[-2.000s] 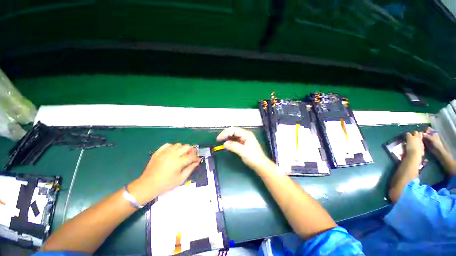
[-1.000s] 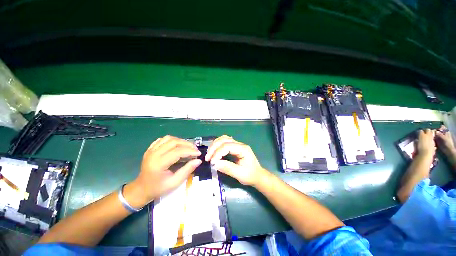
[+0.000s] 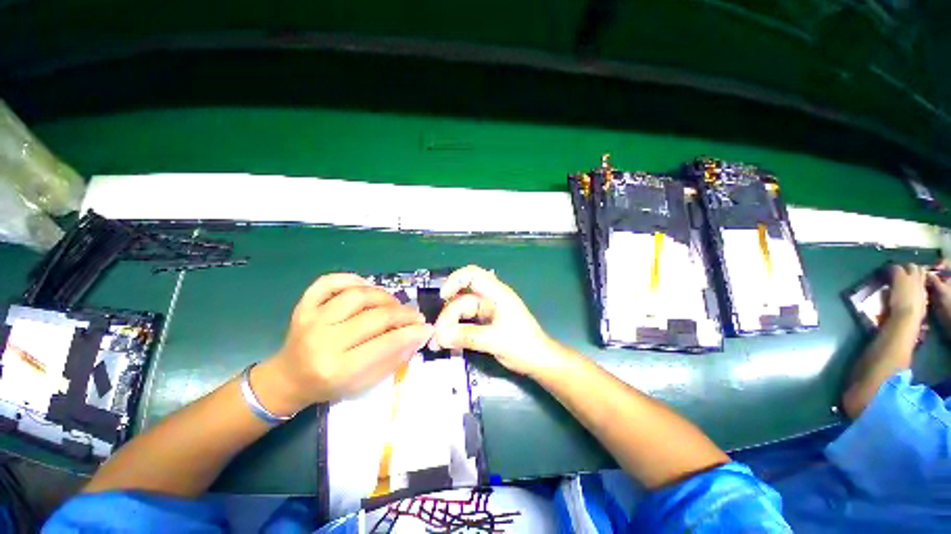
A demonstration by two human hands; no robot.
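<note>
An open tablet unit (image 3: 428,428) lies upright in front of me, white inside with black edges and an orange flex cable (image 3: 392,438) down the middle. My left hand (image 3: 349,339) and my right hand (image 3: 495,329) are over its upper part, where the dark board shows between them. The fingertips of both hands meet near the top of the white area, bent and pinched together. Whatever small part is between them is too small to tell.
Two overlapping piles of stacked tablet units (image 3: 660,271) stand at the right. Another open tablet unit (image 3: 78,375) lies at the left, below a pile of thin black strips (image 3: 89,256). A white strip (image 3: 334,200) runs behind. At far right a person's hands (image 3: 907,297) work on a unit.
Two seconds ago my right hand held an orange tab off the unit's top corner; now it has moved in to meet my left hand over the upper part. The view has shifted slightly.
</note>
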